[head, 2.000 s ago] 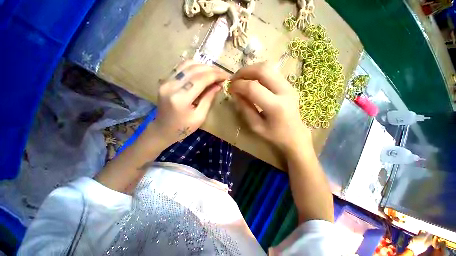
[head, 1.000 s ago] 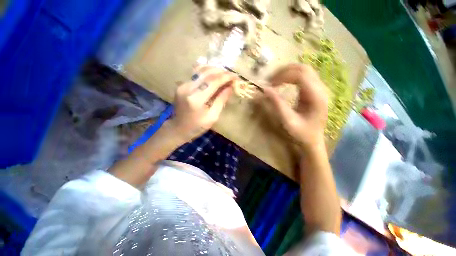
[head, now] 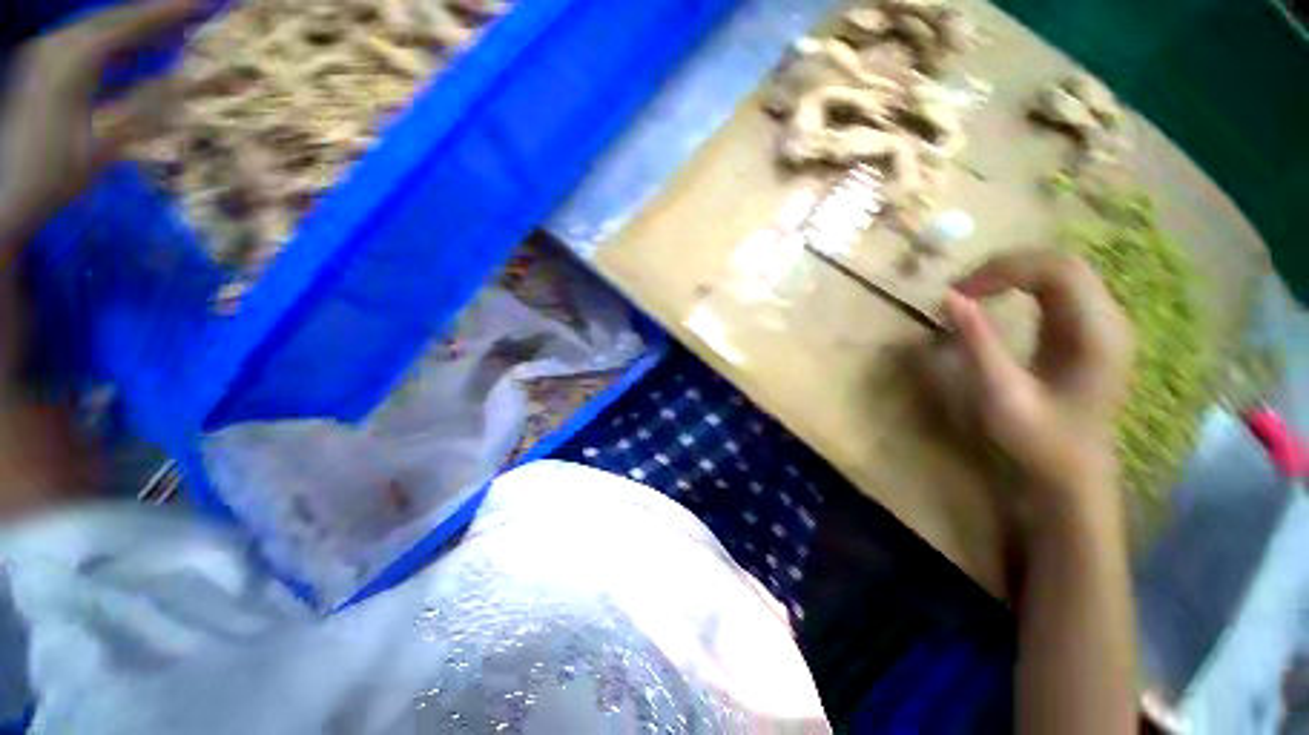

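Note:
My right hand (head: 1041, 352) is above the cardboard board (head: 804, 345), its thumb and finger closed on a dark thin stick tool (head: 879, 286) that points up and left. My left hand (head: 65, 129) is blurred at the far left edge, over the rim of the blue crate (head: 474, 165); whether it holds anything cannot be told. The crate holds many beige figures (head: 309, 86). A pile of beige figures (head: 861, 108) lies on the upper part of the board. A heap of yellow-green rings (head: 1156, 338) lies at the board's right.
A smaller group of figures (head: 1077, 112) lies above the rings. Shiny clear plastic (head: 847, 208) lies mid-board. A crumpled whitish liner (head: 359, 467) sits below the crate. A pink object (head: 1275, 441) and a silvery surface (head: 1213, 553) are at the right.
The view has swung left, bringing the crate's contents into sight. My left hand has left the small piece near my right hand and moved far left to the crate. My right hand still holds the tool.

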